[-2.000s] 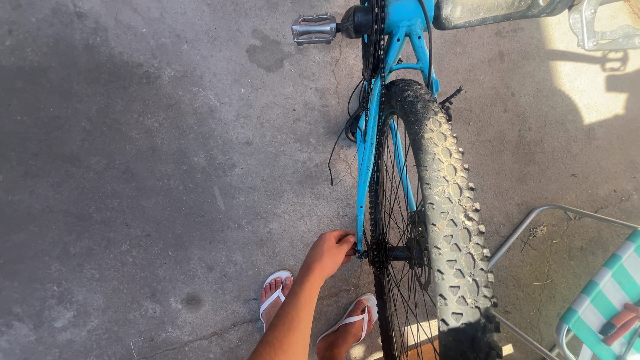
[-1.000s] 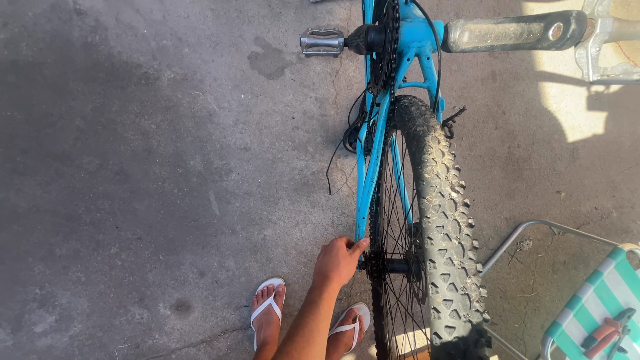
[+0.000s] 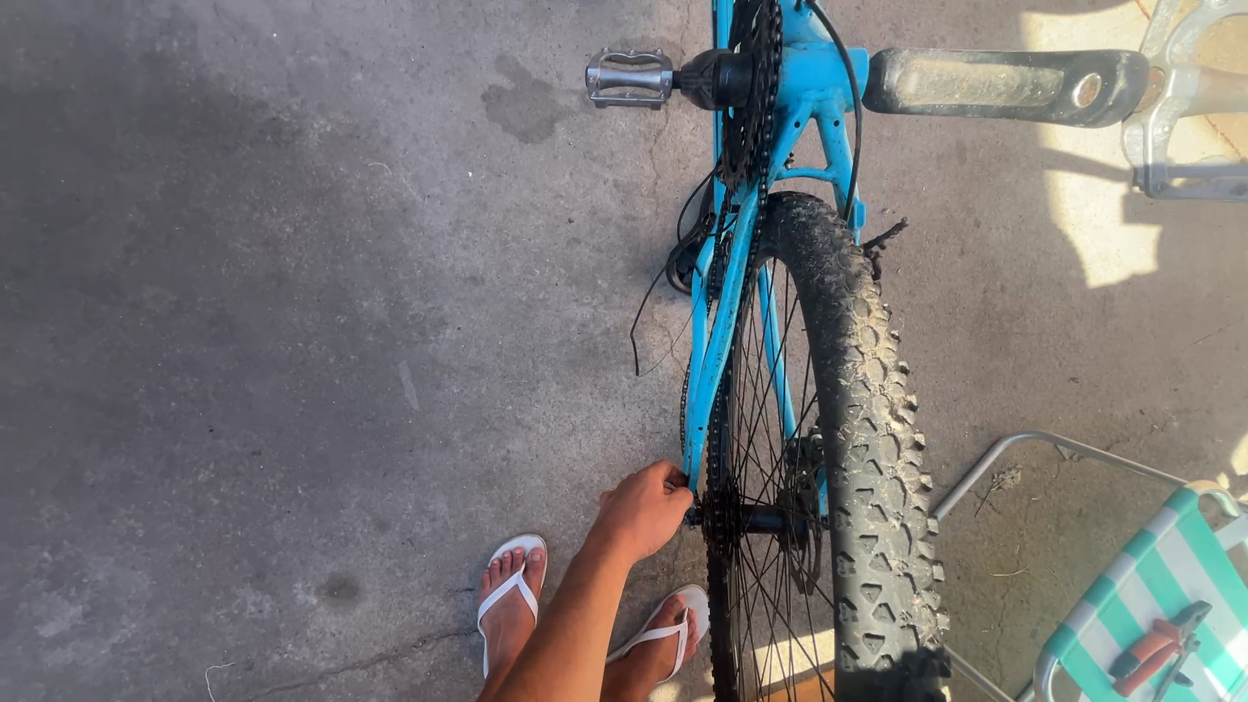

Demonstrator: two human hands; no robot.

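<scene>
My left hand (image 3: 648, 507) reaches in from the bottom, its fingers curled against the lower end of the blue bicycle frame (image 3: 717, 361), beside the rear wheel's hub (image 3: 770, 519). The fingertips are partly hidden, so what they pinch there cannot be told. Just right of the hand are the sprockets and chain (image 3: 720, 507). The knobby rear tyre (image 3: 877, 468) carries dried dirt. A loose black cable (image 3: 639, 331) sticks out left of the frame. My right hand is out of view.
A silver pedal (image 3: 629, 78) juts out left; a worn crank arm (image 3: 1004, 88) and a second pedal (image 3: 1185, 107) extend right. Pliers (image 3: 1155, 651) with red handles lie on a green-and-white folding chair (image 3: 1092, 595). Two feet in white flip-flops (image 3: 512, 585) stand on the concrete.
My left hand stays at the frame end by the hub, its wrist and fingers shifting slightly. The crank and pedals show no plain turn.
</scene>
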